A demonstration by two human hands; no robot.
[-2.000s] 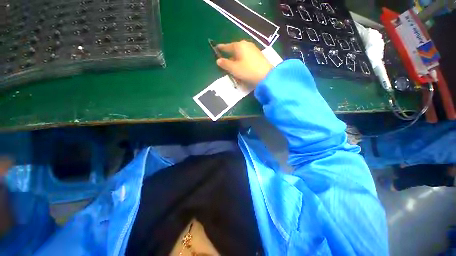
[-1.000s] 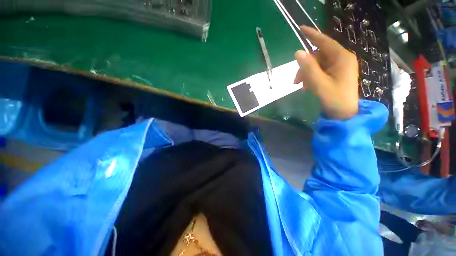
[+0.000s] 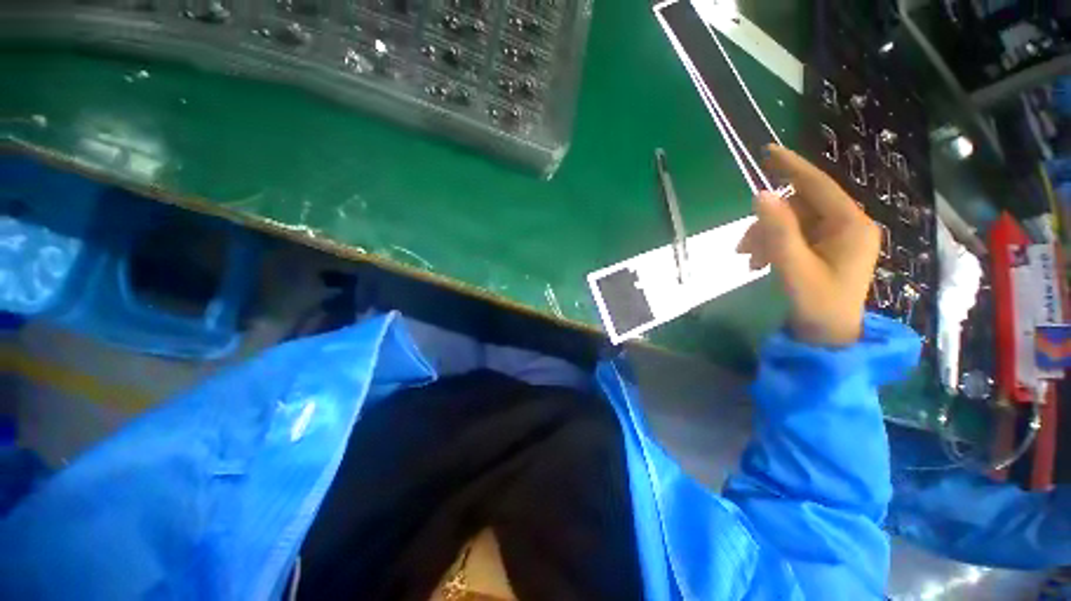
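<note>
My right hand [image 3: 828, 252] is over the bench at the right, bare, with thumb and index finger at the near end of the black strips with white borders [image 3: 731, 94]. Whether the fingers grip a strip cannot be told. The tweezers [image 3: 671, 211] lie on the bench, with one end on the white adhesive sheet [image 3: 716, 261]. That sheet has a black block with a stepped edge at its left end, and its right end is partly behind my hand. My left hand is out of the picture; only its blue sleeve shows at lower left.
A clear component tray [image 3: 458, 88] with small dark parts lies at the upper left. A black tray of metal frames [image 3: 869, 153] stands at the right, beside a white tool and a red holder [image 3: 1012, 305]. The bench's front edge [image 3: 388, 261] runs diagonally; a blue stool [image 3: 176, 288] is below.
My right hand has let go of the tweezers, which now lie on the white sheet. It has moved right to the black strips. The camera view has shifted, showing the clear tray further right.
</note>
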